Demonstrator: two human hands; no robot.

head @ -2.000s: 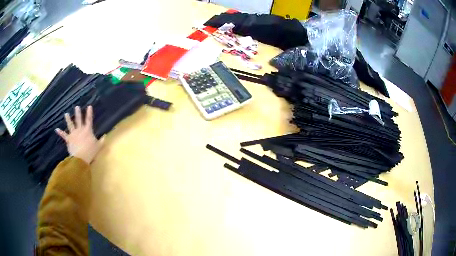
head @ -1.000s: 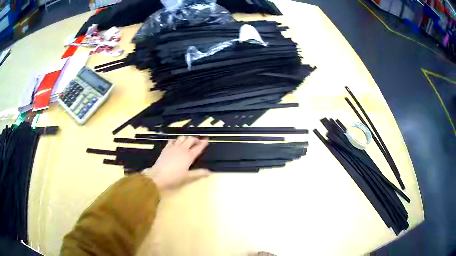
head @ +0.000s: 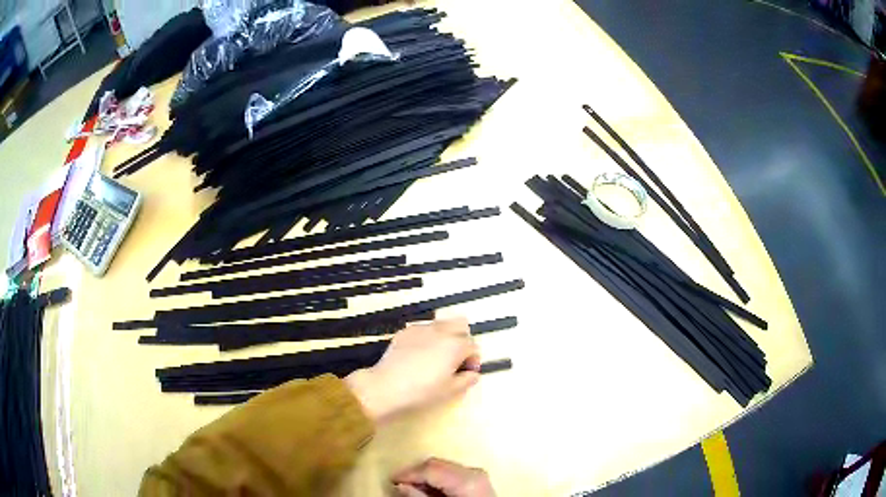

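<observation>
Loose black strips (head: 291, 303) lie in rows with uneven ends across the middle of the table. My left hand (head: 423, 361), in a brown sleeve, is curled over the nearest strips, whose right ends stick out past the fingers. My right hand (head: 445, 478) shows only in part at the bottom edge, beside and below my left hand; its fingers look bent, and whether it holds anything is hidden. The main pile of black strips (head: 330, 126) lies beyond the rows.
A slanted bundle of strips (head: 651, 291) lies at the right with a tape roll (head: 616, 200) on its upper end. Two separate strips (head: 670, 204) lie outside it. Clear plastic (head: 257, 39) is on the main pile. At left are a calculator (head: 100, 221) and another bundle (head: 21, 388).
My left hand has moved from the left bundle to the middle rows, then nearer the front. The rows are more spread out. More of my right hand shows at the bottom edge.
</observation>
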